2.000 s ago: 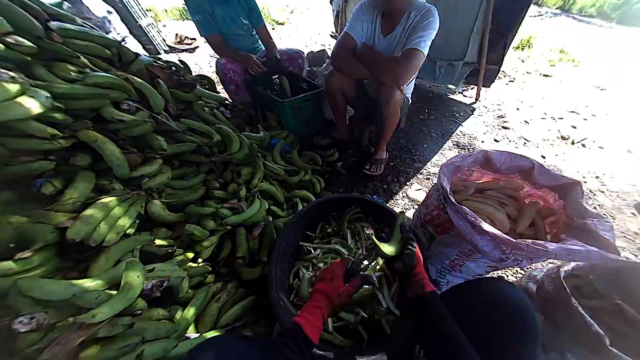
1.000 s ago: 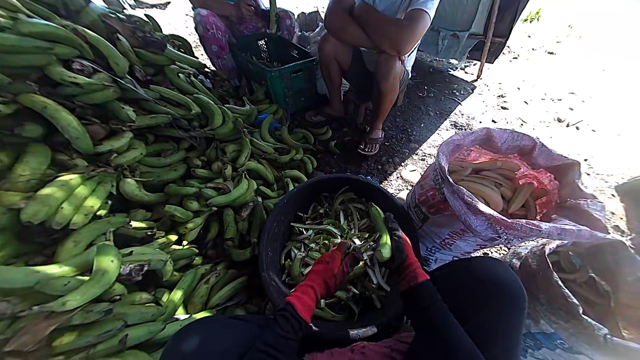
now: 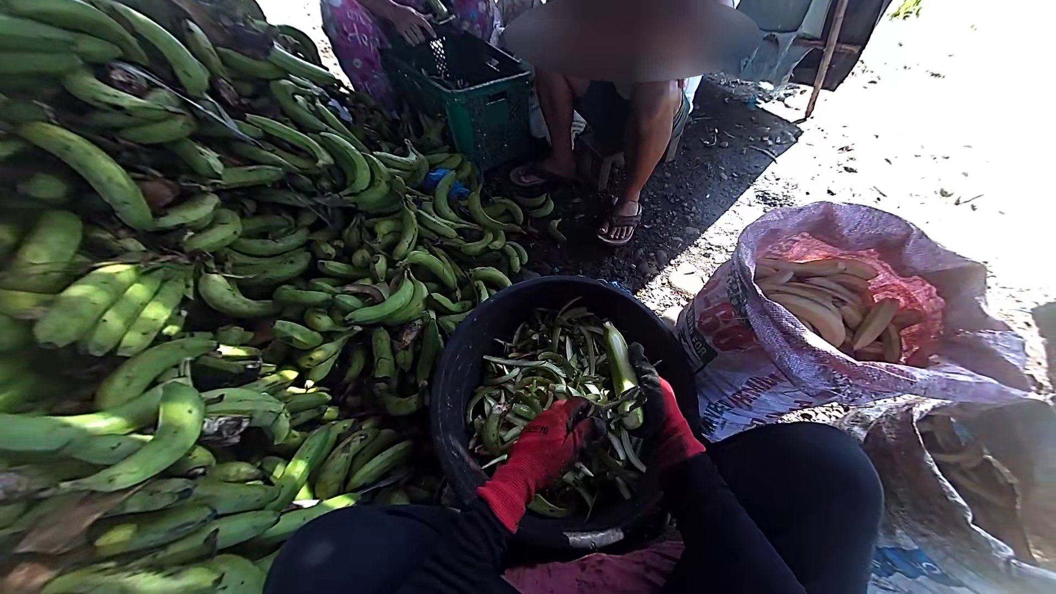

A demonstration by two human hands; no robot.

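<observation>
A partly peeled green banana or plantain (image 3: pixel 619 359) stands upright over a black round tub (image 3: pixel 452 396) that holds many strips of green peel (image 3: pixel 536 371). My right hand (image 3: pixel 660 412), in a red and black glove, is closed around its lower part. From the left, my left hand (image 3: pixel 549 445), in a like glove, is curled close to the fruit's lower end. Whatever lies inside its fingers is too dark to make out. The tub is between my knees.
A large heap of green bananas or plantains (image 3: pixel 239 280) fills the left side. Right of the tub, a woven sack (image 3: pixel 759 330) holds peeled fruit (image 3: pixel 817 305); another sack (image 3: pixel 907 462) is nearer. Ahead are a green crate (image 3: pixel 495 124) and two seated people.
The fruit in my right hand was mostly green at first and now shows pale peeled flesh. My view has tilted lower. One person's arm now reaches to the crate's rim.
</observation>
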